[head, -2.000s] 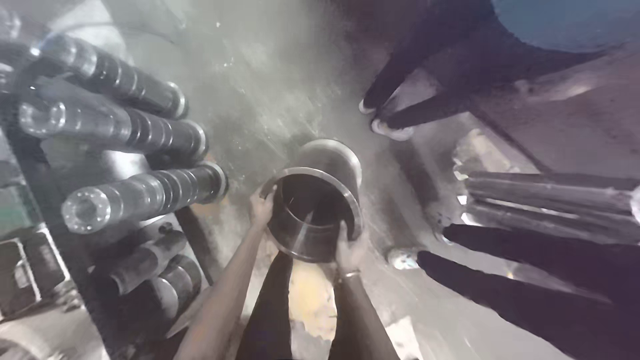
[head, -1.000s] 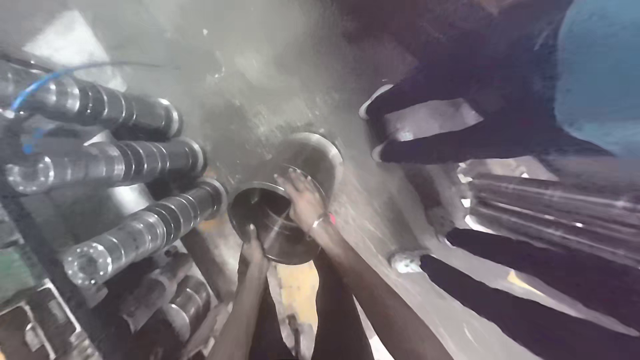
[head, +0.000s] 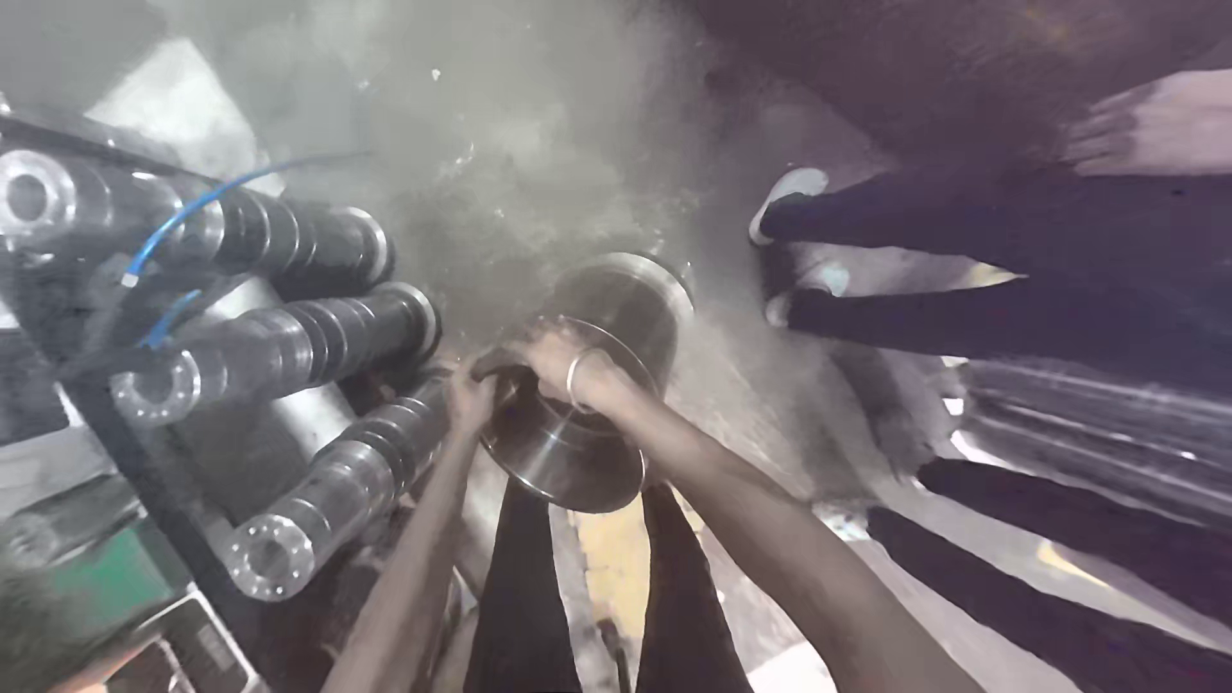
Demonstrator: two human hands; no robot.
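A wide, hollow metal cylinder [head: 616, 318] with a flanged rim stands tilted on the floor in front of me, its open end towards me. My left hand [head: 474, 390] grips the left edge of that rim. My right hand [head: 563, 361], with a bangle at the wrist, lies at the upper left of the same rim, close beside my left hand. Its fingertips are partly blurred, and a small dark thing between the two hands cannot be made out. The shiny inner wall shows below my hands.
Several machined metal shafts [head: 274, 553] lie on a dark rack [head: 164, 491] at the left, with a blue hose [head: 197, 204] over them. At the right stand two people, their dark-trousered legs [head: 895, 217] [head: 1020, 568] showing, near long metal bars [head: 1088, 414].
My right hand has gone from the rim's right side, across the opening, to its upper left beside my left hand. The cylinder's mouth has turned somewhat.
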